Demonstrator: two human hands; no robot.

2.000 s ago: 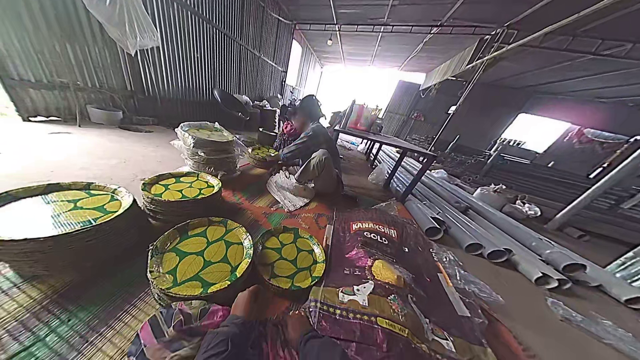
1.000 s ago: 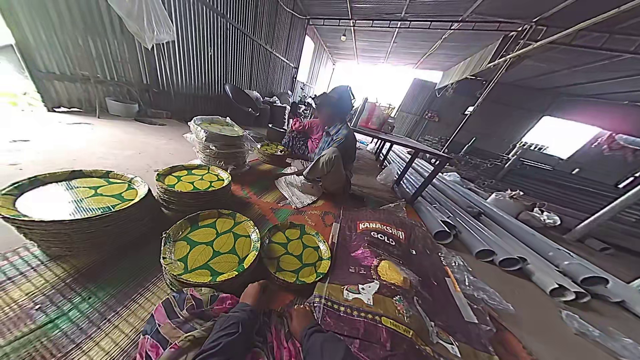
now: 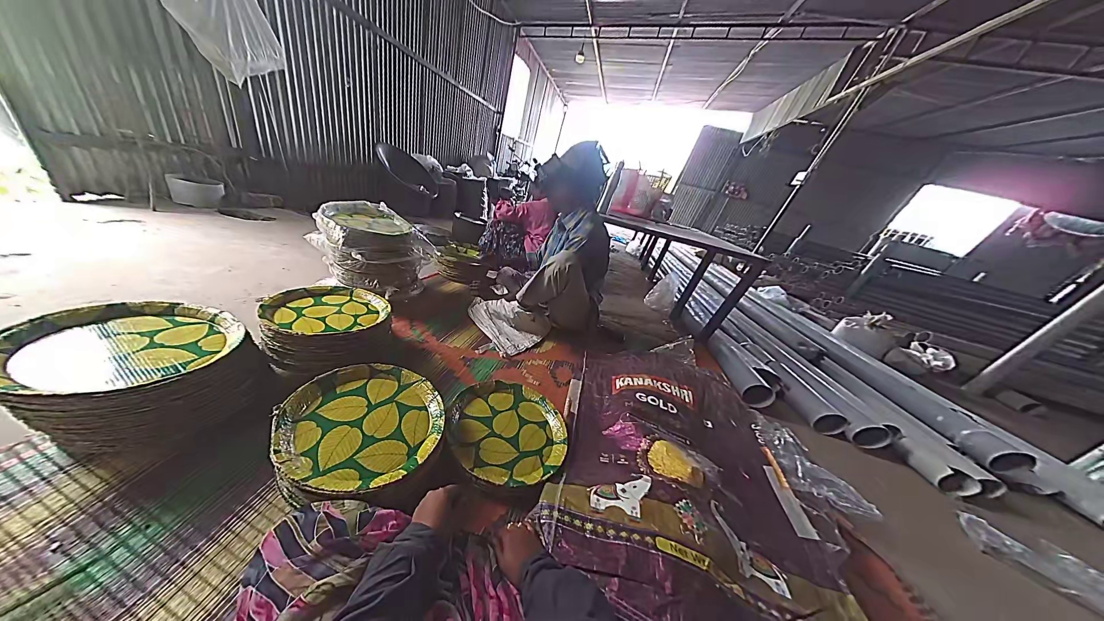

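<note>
At the bottom centre, my left hand (image 3: 436, 509) rests by the near edge of a stack of round leaf-patterned plates (image 3: 507, 435). My right hand (image 3: 517, 545) is low beside the same stack, near a purple printed sack (image 3: 664, 483). Whether either hand holds anything is unclear, as the fingers are dark and partly hidden. Left of this stack stands a wider stack of green and yellow plates (image 3: 358, 431). Further left are another stack (image 3: 323, 312) and a large, tall stack (image 3: 121, 354) with a glossy top.
A plastic-wrapped plate stack (image 3: 366, 237) stands farther back. Two people (image 3: 569, 250) sit on the woven mat (image 3: 448, 328), one behind the other. Long grey pipes (image 3: 828, 371) lie on the right, beside a dark table (image 3: 690, 235). Clear plastic (image 3: 811, 470) lies by the sack.
The nearer seated person has become more upright, and the person in pink behind shows more. My hands stay near the small stack. The view has shifted slightly.
</note>
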